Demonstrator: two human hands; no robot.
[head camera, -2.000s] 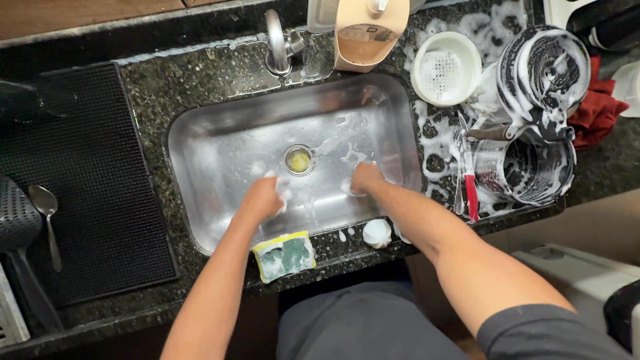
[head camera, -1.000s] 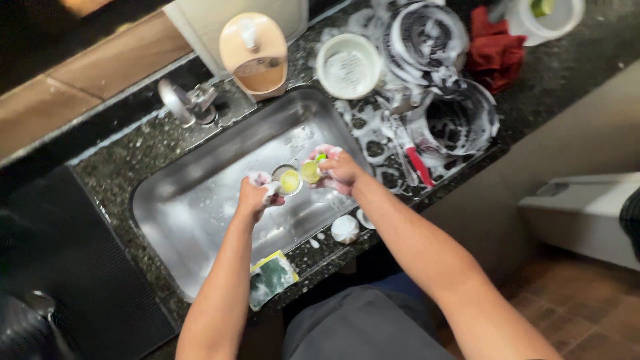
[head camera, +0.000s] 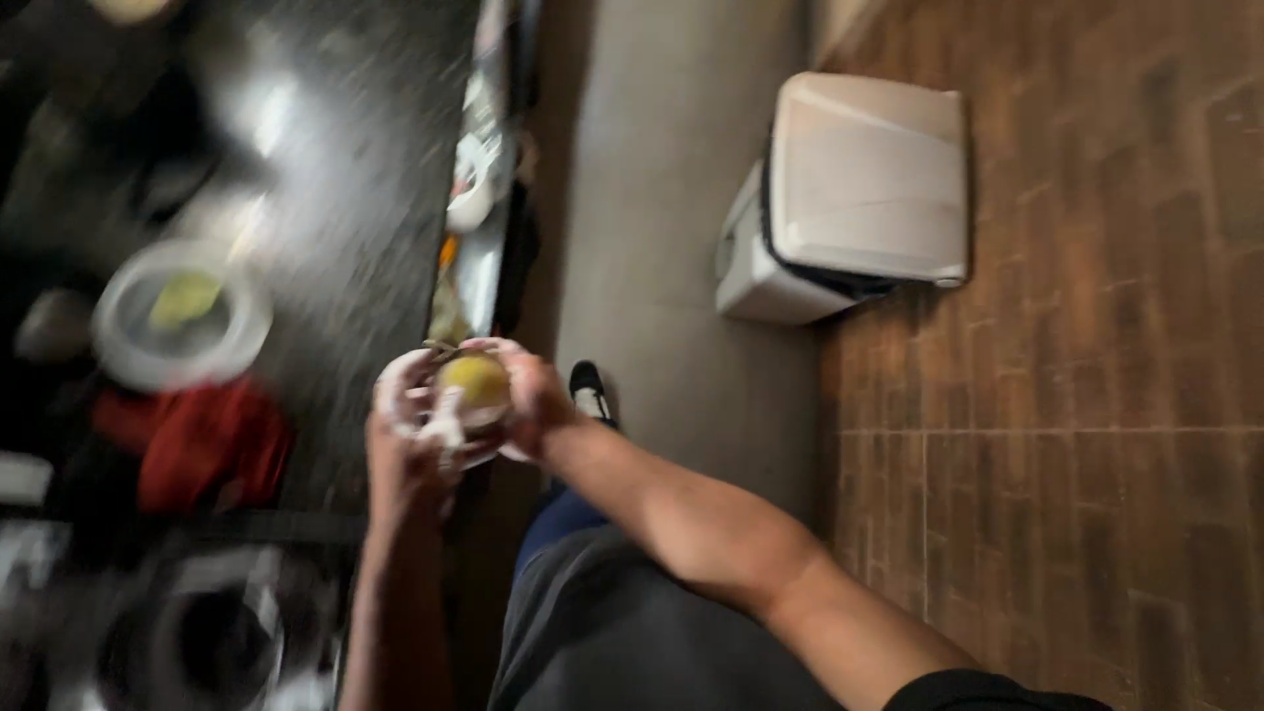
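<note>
My left hand (head camera: 420, 420), covered in suds, closes around the left side of a small round strainer whose rim is partly hidden by my fingers. A yellow-green piece, probably citrus, (head camera: 476, 379) lies in or on it. My right hand (head camera: 528, 395), also soapy, grips the other side, so both hands meet near the counter's front edge. Left of them a white plastic bowl (head camera: 111, 341) on the dark counter holds another yellow-green piece (head camera: 185, 299). Motion blur hides the fingertips and the strainer's details.
A red cloth (head camera: 212, 444) lies below the bowl, above blurred soapy pots (head camera: 217, 632) at lower left. A white lidded bin (head camera: 874, 178) stands on the floor to the right. An open drawer with several items (head camera: 474, 188) seems to run along the counter edge; my shoe (head camera: 590, 390) is below.
The view has swung far to the right, from the sink to the counter's edge and bin. My hands, empty-looking at the sink bottom two seconds ago, rose from it holding the strainer and yellow-green pieces.
</note>
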